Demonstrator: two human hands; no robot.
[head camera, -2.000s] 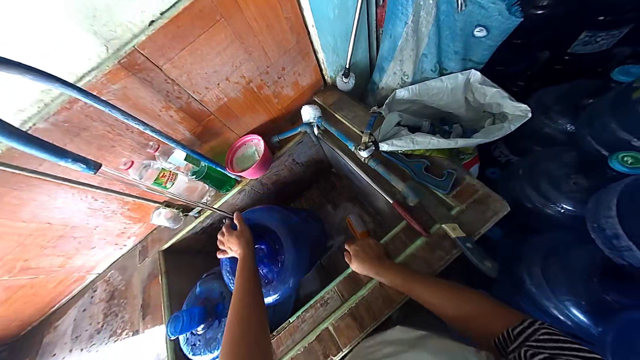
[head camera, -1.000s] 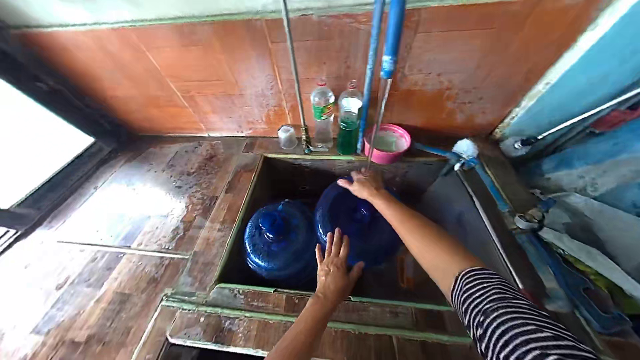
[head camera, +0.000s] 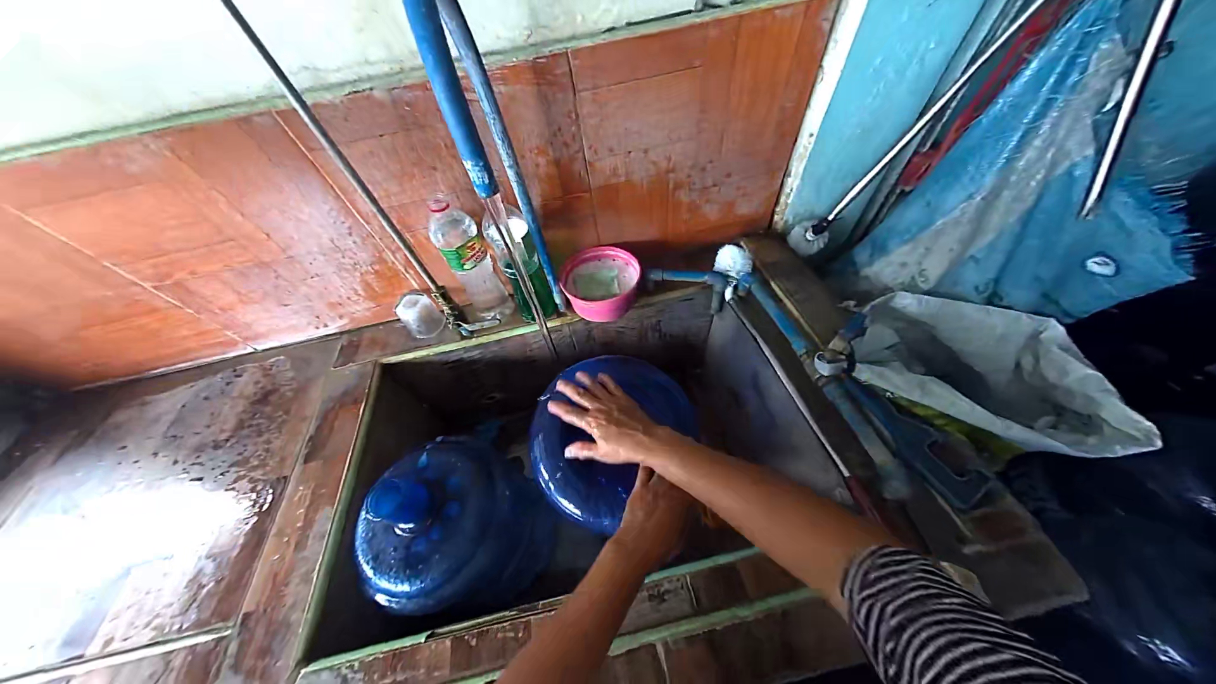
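A large blue plastic water jug (head camera: 589, 494) stands or leans in the tiled sink basin (head camera: 347, 532), a smooth rounded end facing up. Across that end lies my right hand (head camera: 608, 418), palm down with fingers spread. My left hand (head camera: 655, 513) is at the jug's lower right side, below my right wrist; its fingertips are hidden. To the left, another blue jug (head camera: 427, 541) with a blue cap (head camera: 399, 502) sits in the basin, tilted. A thin stream of water (head camera: 522, 266) falls from a blue pipe (head camera: 446, 85) behind the right-hand jug.
Along the back ledge are a clear cup (head camera: 419, 314), two plastic bottles, one clear (head camera: 461, 252) and one with green contents (head camera: 534, 285), and a pink bowl (head camera: 600, 285). Blue pipes (head camera: 779, 313) and an open white sack (head camera: 1007, 370) lie right. Wet tiles (head camera: 142, 494) extend left.
The view has swung. My left hand has moved from the near left of the right-hand jug to its lower right side, beneath my right wrist. My right hand now lies across the jug's upturned end.
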